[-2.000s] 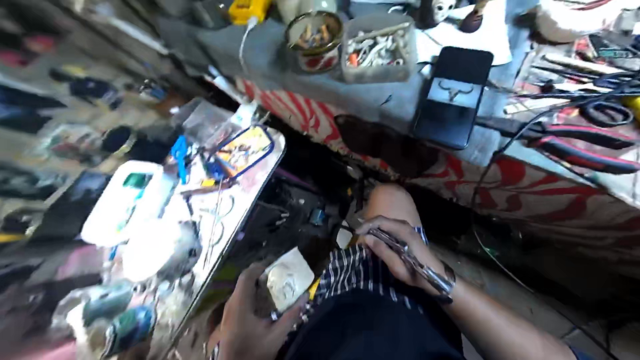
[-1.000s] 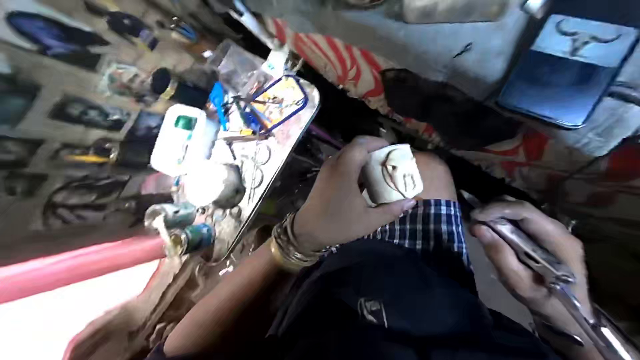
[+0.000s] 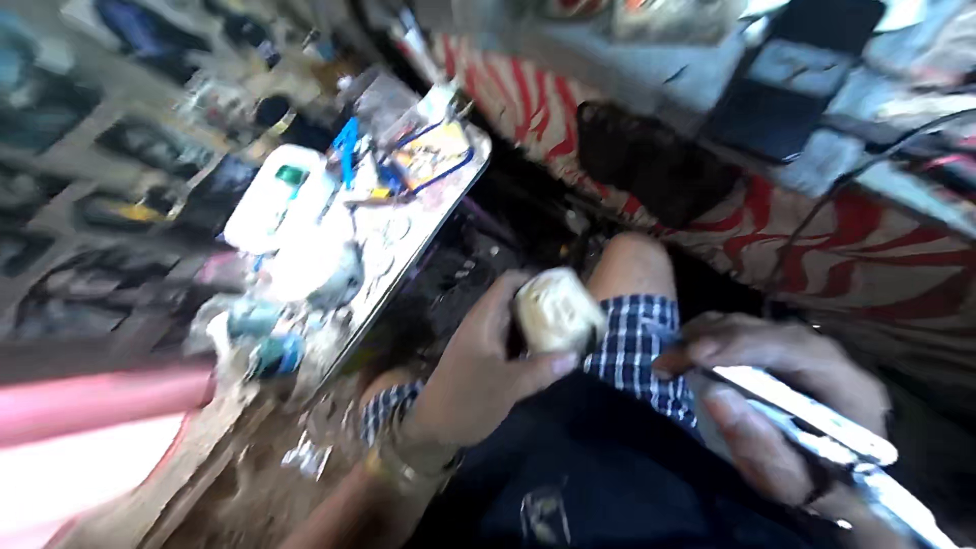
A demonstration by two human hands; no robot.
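Observation:
A pale, off-white carved block [image 3: 558,311] is held in my left hand [image 3: 488,366], between thumb and fingers, just above my knee in checked shorts. To the right, my right hand [image 3: 778,389] grips a shiny metal folding tool [image 3: 808,415], perhaps a multi-tool, with one part stretching toward the lower right corner. Its working end near my fingertips is blurred. The two hands are apart, and the tool does not touch the block.
A narrow white table [image 3: 396,244] at left bears a white plastic tray [image 3: 274,200], a blue-framed item and small jars. At upper right a dark phone [image 3: 797,76] lies on a grey worktop, over a red-and-white patterned cloth [image 3: 862,236]. A cable hangs from the worktop.
Two seconds ago my left hand held the block lower, beside the shorts; now it is over the lap. The metal tool stays in my right hand. The view has shifted.

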